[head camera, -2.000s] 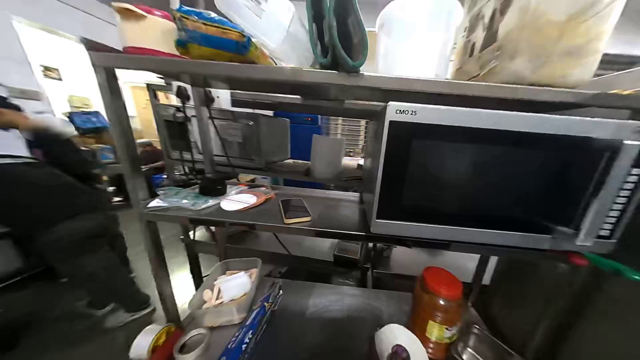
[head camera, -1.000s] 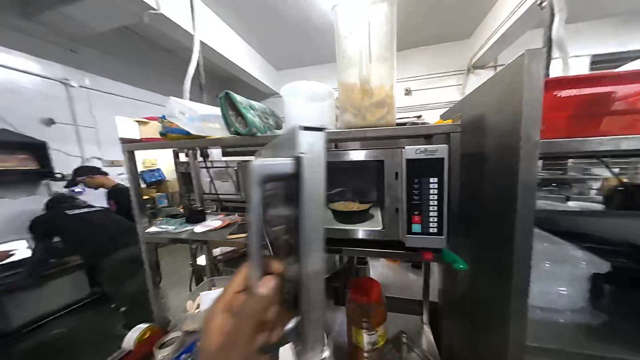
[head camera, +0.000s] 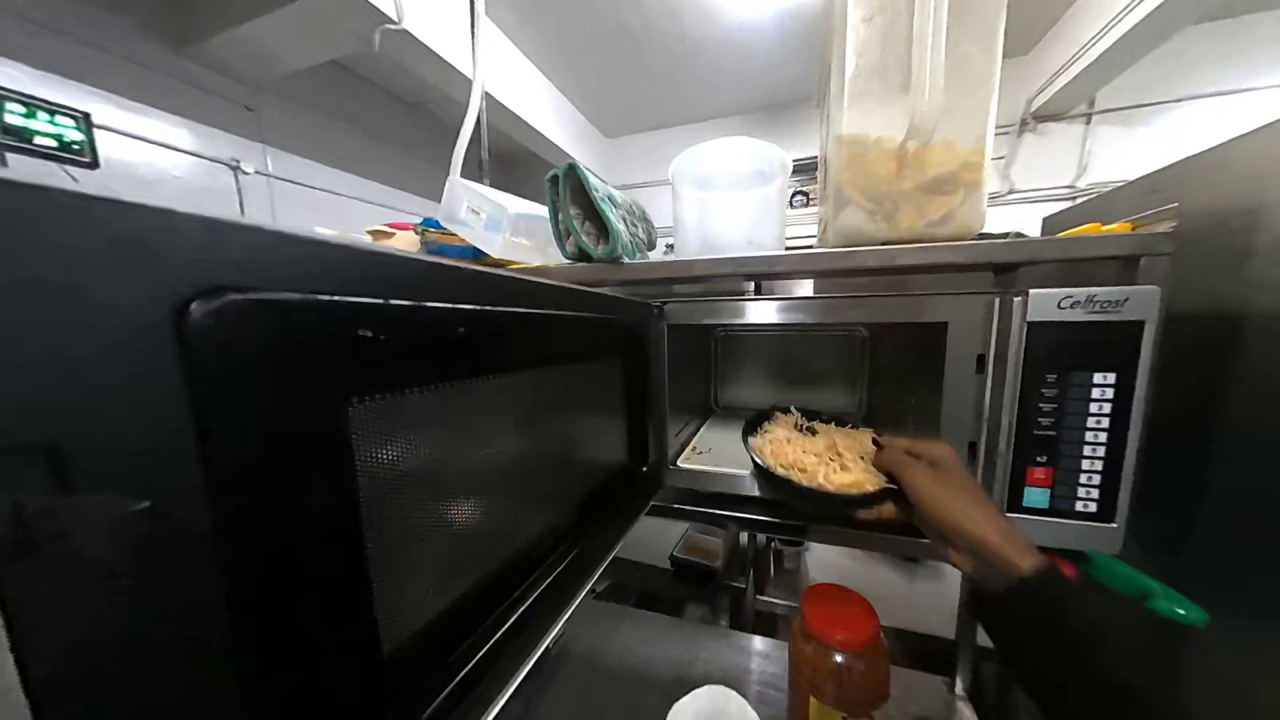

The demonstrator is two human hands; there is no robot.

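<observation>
My right hand [head camera: 945,500], reaching in from the lower right, grips the right edge of a black bowl [head camera: 765,470]. Pale shredded food [head camera: 815,450], which looks like rice, fills the bowl. The bowl is tilted slightly and sits at the front opening of a Celfrost microwave oven [head camera: 835,308], partly over its light floor plate [head camera: 718,445]. The microwave door [head camera: 500,480] stands wide open to the left. Its button panel [head camera: 1085,420] is right of the hand. My left hand does not show.
Below stands a jar with a red lid [head camera: 840,617] on a metal shelf [head camera: 640,660], beside a white round item [head camera: 712,705]. The upper shelf [head camera: 900,258] holds a green quilted cloth item [head camera: 605,215], a white tub [head camera: 730,195] and a tall clear container [head camera: 905,180]. A green-handled item [head camera: 1145,588] is at the right.
The microwave door, closed two seconds ago and partly open with a hand at it one second ago, is wide open. The bowl, inside the oven a second ago, is at its opening in my right hand.
</observation>
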